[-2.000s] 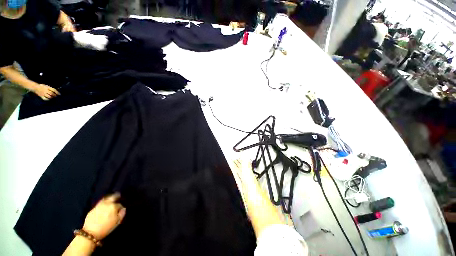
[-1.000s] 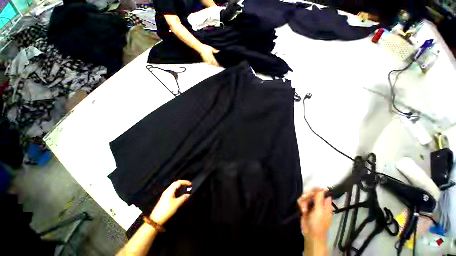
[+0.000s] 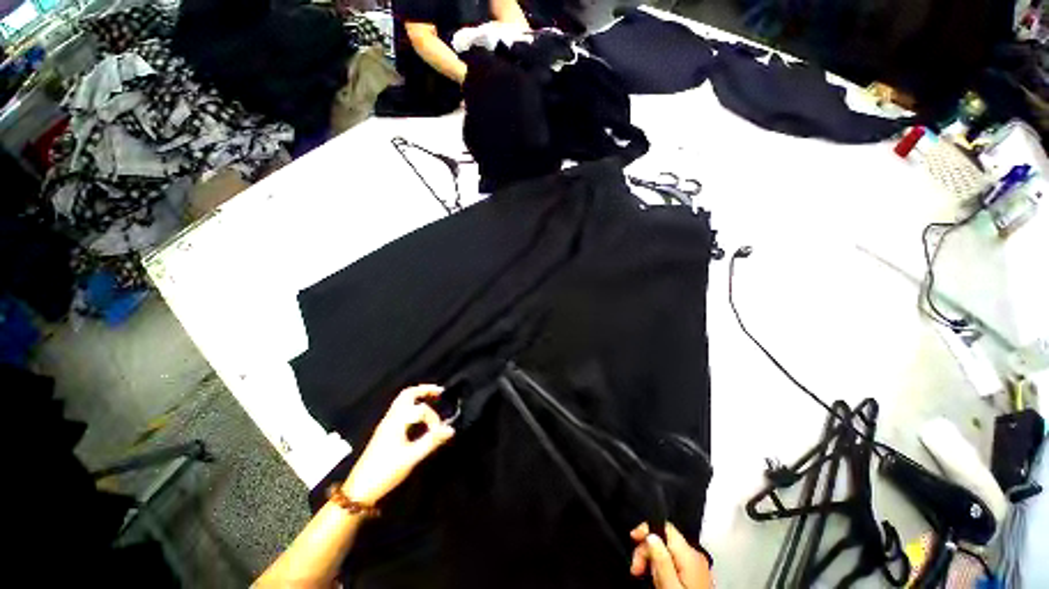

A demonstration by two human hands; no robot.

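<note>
A black skirt [image 3: 621, 288] lies spread on the white table, its narrow top away from me. My left hand [image 3: 405, 435], with a beaded bracelet, pinches black cloth at about the middle of the skirt. My right hand [image 3: 671, 560] holds a black hanger [image 3: 581, 426] by one end, over the skirt. The hanger's outline is faint against the black cloth. Its far end lies near my left hand; I cannot tell if it touches the cloth held there.
Several spare hangers [image 3: 822, 495] and a black hair dryer [image 3: 938, 495] are at the right. A single hanger [image 3: 428, 173] lies beyond the skirt. A person [image 3: 435, 46] handles dark cloth [image 3: 518, 115] across the table. Patterned cloth heaps [image 3: 127, 150] are at the left.
My right hand has moved from the hangers at the right to over the skirt, with a hanger in it. My left hand still pinches the cloth. The other person's dark cloth is raised and bunched.
</note>
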